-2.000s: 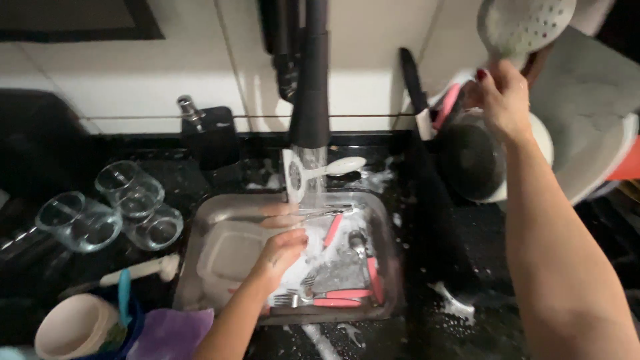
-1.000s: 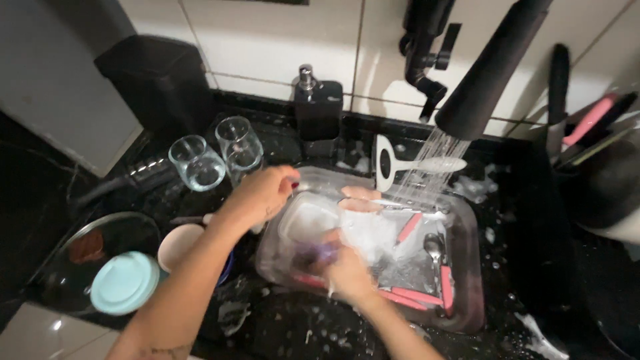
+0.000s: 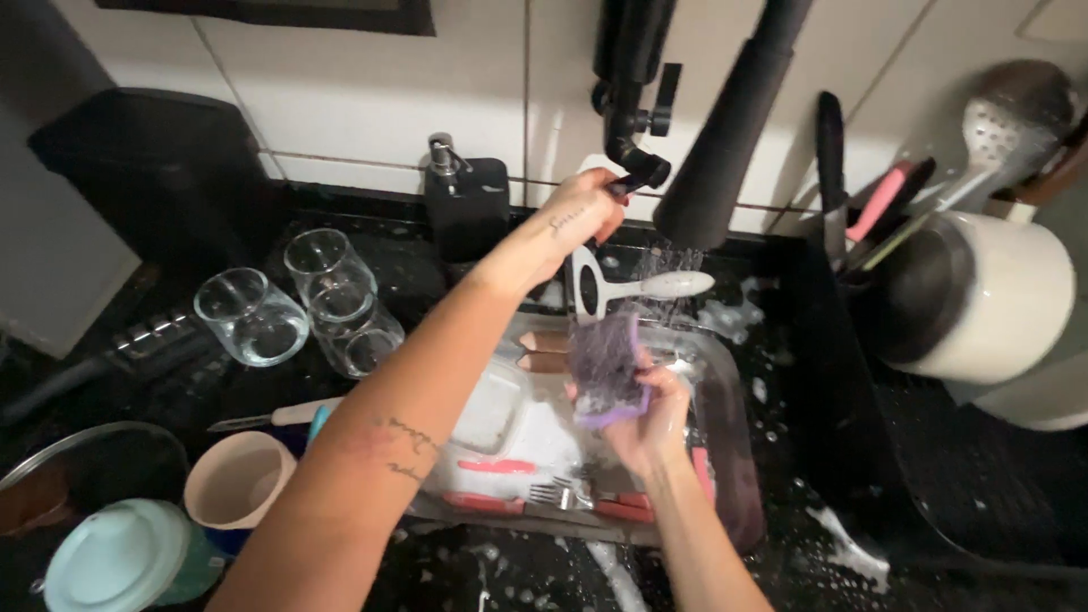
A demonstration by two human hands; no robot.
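Note:
My left hand [image 3: 591, 208] reaches up to the black wall tap [image 3: 633, 127], its fingers closed around the dark fitting at the lower end. My right hand [image 3: 654, 416] holds a wet purple scouring sponge [image 3: 608, 365] over the rectangular clear tray [image 3: 744, 476]. Water falls from the black spout [image 3: 722, 161] beside the sponge. Behind the sponge lies a white-handled peeler [image 3: 671, 285]. Inside the tray are a translucent plastic container [image 3: 489, 408], suds, a fork [image 3: 552, 493] and several pink-handled pieces of cutlery [image 3: 484, 503], partly hidden.
Drinking glasses [image 3: 255, 319] and a black soap dispenser [image 3: 466, 204] stand behind my left forearm. At lower left are a pale pink cup [image 3: 238, 480], a light-blue lidded container [image 3: 119, 552] and a glass lid [image 3: 93, 442]. A black rack [image 3: 858, 416] on the right holds utensils and a white pot [image 3: 1020, 293].
My left hand has moved from the tray's left rim up to the tap. My right hand has raised the purple sponge from low in the tray towards the falling water.

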